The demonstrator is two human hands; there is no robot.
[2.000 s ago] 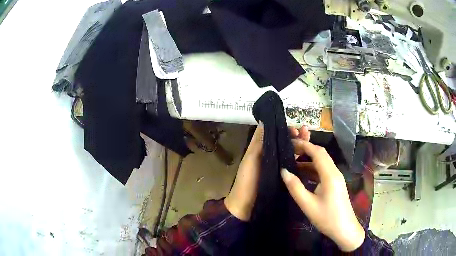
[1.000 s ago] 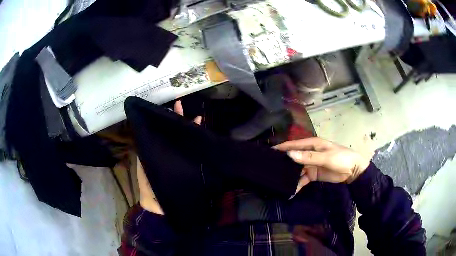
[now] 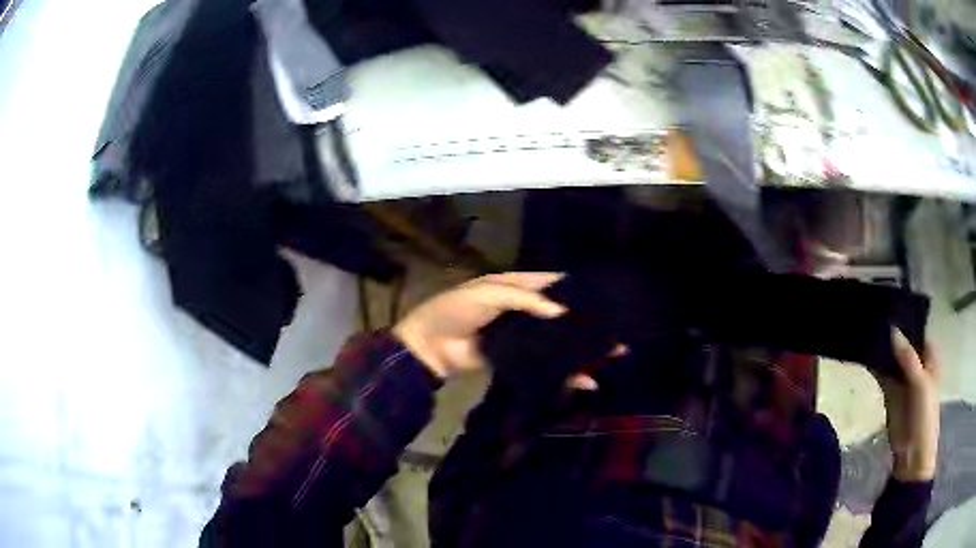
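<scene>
A black fabric piece [image 3: 738, 305] is stretched out sideways as a long band over my lap, below the front edge of the white machine table. My left hand [image 3: 482, 321] grips its left end, with the thumb and fingers around the cloth. My right hand [image 3: 913, 396] holds its right end, with part of the fingers hidden behind the fabric. The picture is blurred, and folds or seams in the black cloth cannot be told.
Black panels [image 3: 219, 214] hang over the left of the white table [image 3: 471, 128], with a grey piece [image 3: 298, 59] on them. Another black panel [image 3: 524, 48] lies at the back. A grey strip [image 3: 722, 123] hangs over the table edge. Olive-handled scissors [image 3: 910, 86] lie at right.
My hands have moved apart and the black cloth, folded and bunched before, is now stretched sideways. My right hand has gone far right. The view has shifted and turned.
</scene>
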